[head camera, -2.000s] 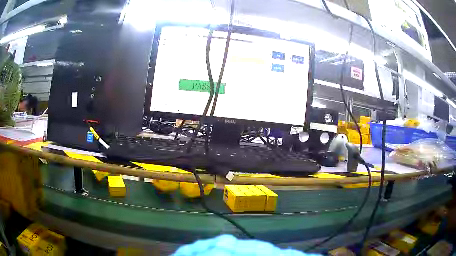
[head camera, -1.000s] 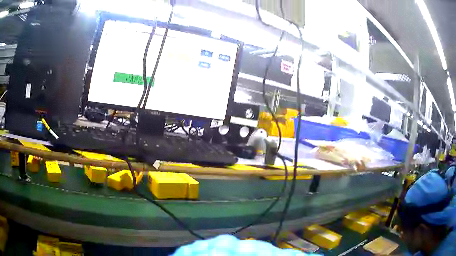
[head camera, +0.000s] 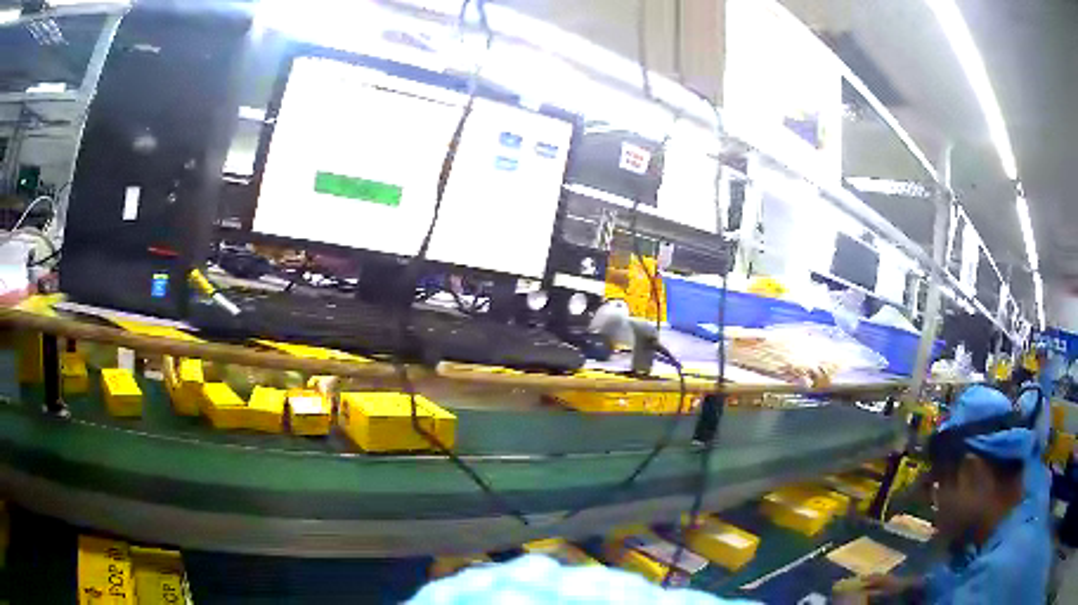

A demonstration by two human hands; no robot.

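Neither of my hands is in view; only a light blue rounded shape shows at the bottom edge. Nearest in front, small yellow retail boxes lie on the lower green belt: two with dark lettering at lower left (head camera: 104, 572) and several at lower right, one of them a plain-topped box (head camera: 721, 541). A row of yellow boxes also lies on the upper green belt (head camera: 567, 435), the largest box (head camera: 397, 422) at its right end. The monitor (head camera: 408, 166) shows a white page with a green bar. A handheld scanner (head camera: 627, 331) stands right of the keyboard (head camera: 390, 333).
A black computer tower (head camera: 154, 166) stands left of the monitor. Blue bins (head camera: 721, 305) and clear plastic bags with tan contents (head camera: 792, 352) are on the shelf's right. Black cables hang across the view. A person in a blue cap and smock (head camera: 999, 538) is at lower right, near a flat tan piece (head camera: 867, 555).
The view has turned right since two seconds ago, bringing the person in blue into view. More yellow boxes now show beside the large box on the upper belt.
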